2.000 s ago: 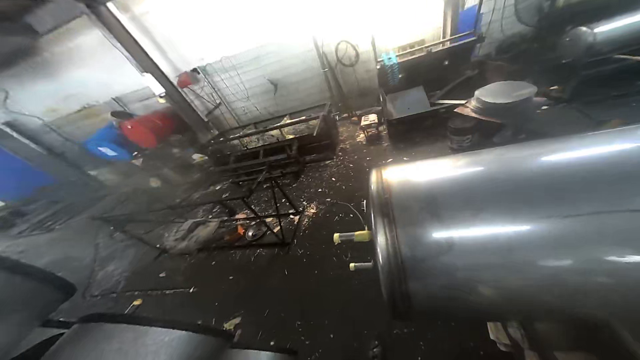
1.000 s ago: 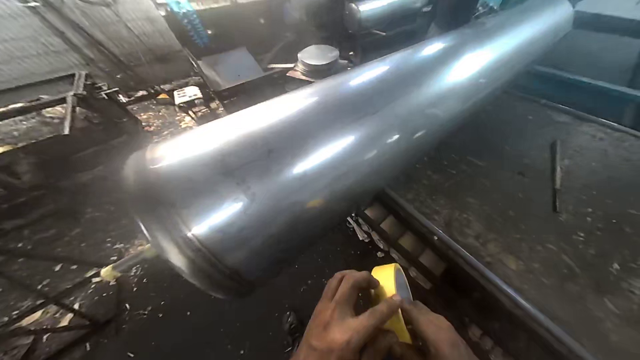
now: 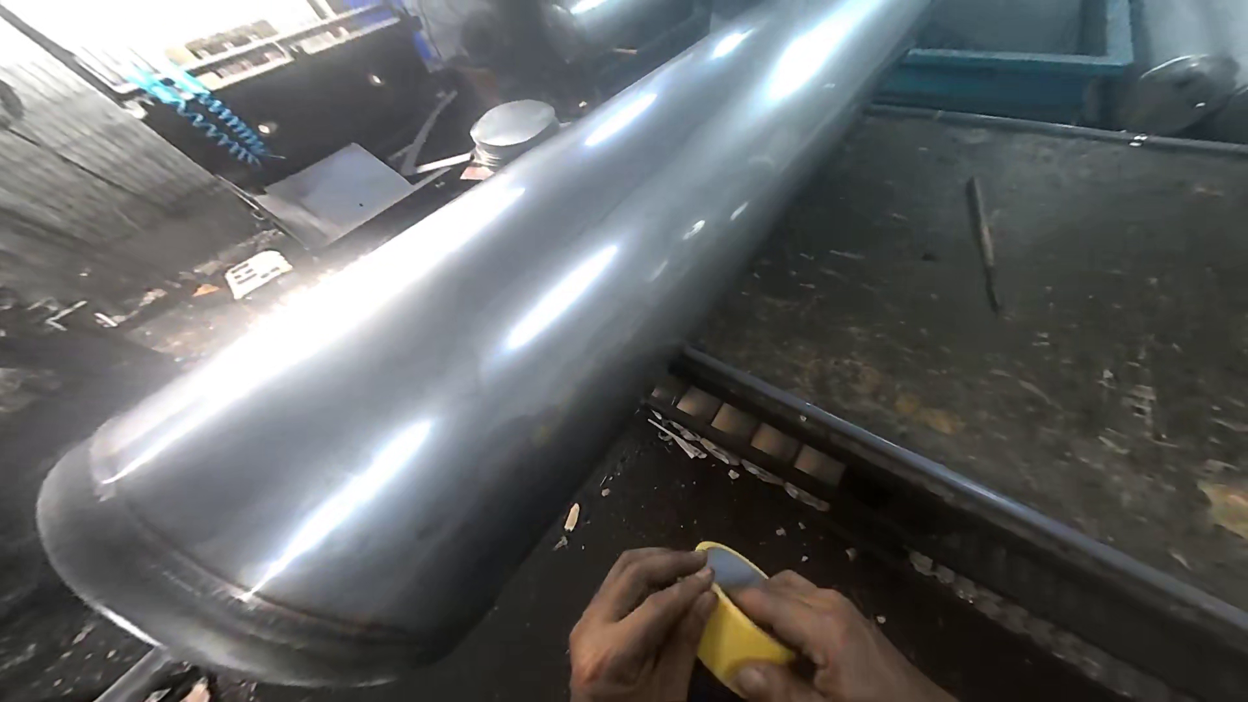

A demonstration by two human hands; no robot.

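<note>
A roll of yellow adhesive tape [image 3: 743,639] is between my two hands at the bottom of the view. My right hand [image 3: 829,639] grips the roll, with its fingers at the inner ring and the thumb on the yellow outer face. My left hand [image 3: 639,624] pinches the upper left edge of the tape with its fingertips. Beyond both hands, and not touching them, a large shiny metal cylinder [image 3: 468,361] runs diagonally from the lower left to the top. A thin metal stub [image 3: 136,673] sticks out at its near end.
At right lies a dark worktable [image 3: 877,283] with a metal rod [image 3: 983,239] on it and a rail [image 3: 936,478] along its edge. A teal metal frame [image 3: 1024,73] stands behind. Beyond the cylinder are round metal discs [image 3: 514,127], a flat sheet [image 3: 336,190] and a coiled blue hose [image 3: 210,112]. Scraps litter the floor [image 3: 546,585].
Two seconds ago no hands showed; one second ago both were at the yellow roll, as they are now. The view has swung right and closer to the cylinder.
</note>
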